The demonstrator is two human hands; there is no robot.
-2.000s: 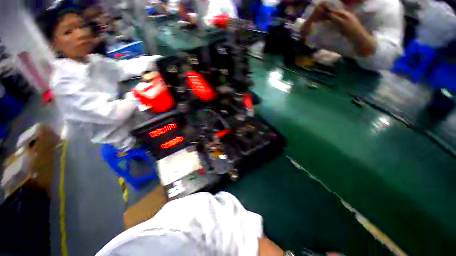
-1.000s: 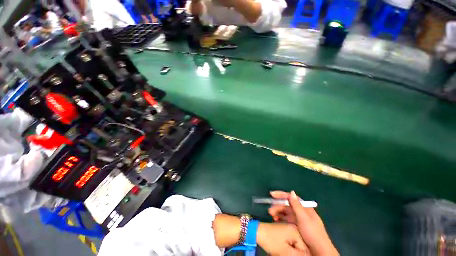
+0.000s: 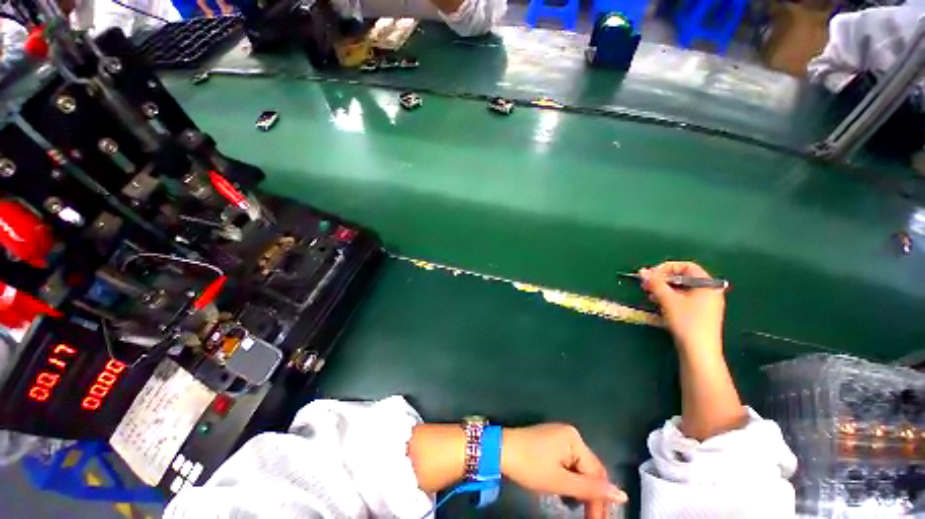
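Observation:
My right hand (image 3: 688, 294) is raised over the taped seam of the green bench and holds thin tweezers (image 3: 700, 283), their tip pointing left. My left hand (image 3: 561, 464) is low at the front of the bench, fingers pointing right and down, with a blue wrist strap (image 3: 490, 464) and a beaded band. Something faint shows by its fingertips, too unclear to name. A display module (image 3: 251, 361) sits in the nest of the black clamp fixture (image 3: 314, 279) at left.
The digital readout (image 3: 73, 377) and instruction label (image 3: 162, 418) are at the lower left. Clear blister trays (image 3: 847, 436) stand at the lower right. Small units (image 3: 501, 104) lie along the far belt edge. Other workers' sleeves (image 3: 472, 14) show at the far side.
The view has swung right. My hands, close together one second ago, are now apart. My right hand with the tweezers has moved up and away; my left hand is lower.

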